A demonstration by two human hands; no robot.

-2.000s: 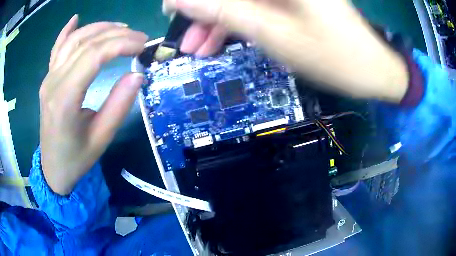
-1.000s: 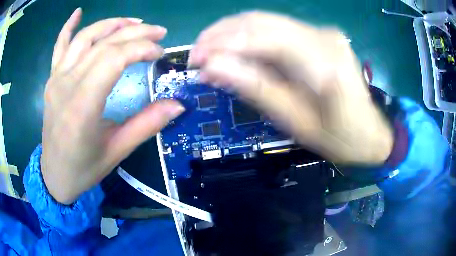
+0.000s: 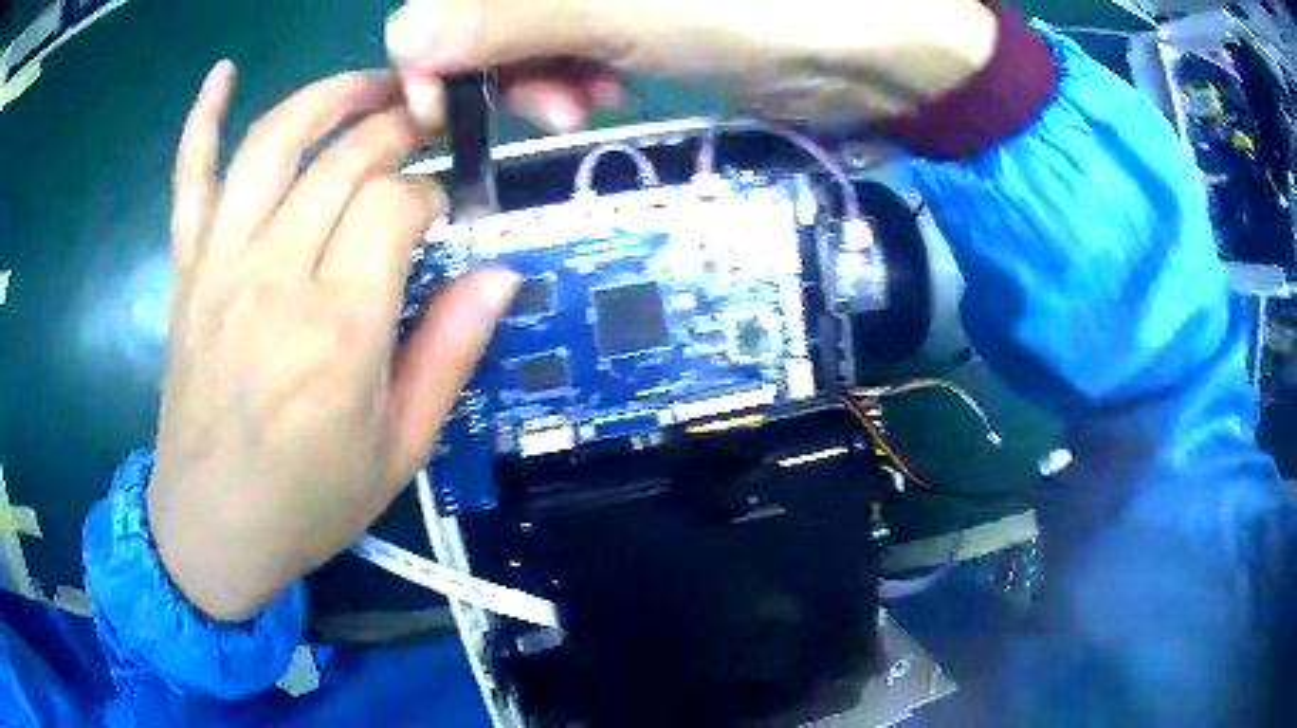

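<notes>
The blue circuit board (image 3: 586,377) lies in a light housing (image 3: 458,605), above a glossy black block (image 3: 683,583). My right hand (image 3: 612,43) is at the top, fingers closed on a dark slim tool (image 3: 468,135), perhaps tweezers. The tool points down at the board's upper left corner. My left hand (image 3: 285,356) is at the left, fingers spread; its fingertips are near the tool's tip and its thumb is over the board's left part. I see nothing held in it. Thin pinkish wires (image 3: 619,151) loop at the board's top edge. Contact at the tip is unclear.
A white ribbon cable (image 3: 455,580) sticks out left from the black block. Multicoloured wires (image 3: 903,391) hang out at the right, below a round black part (image 3: 889,270). Another opened unit (image 3: 1237,157) is at the far upper right.
My right hand has moved up and left, uncovering the board's middle and right and the tool. My left hand has shifted slightly right. The unit appears slightly further left in view.
</notes>
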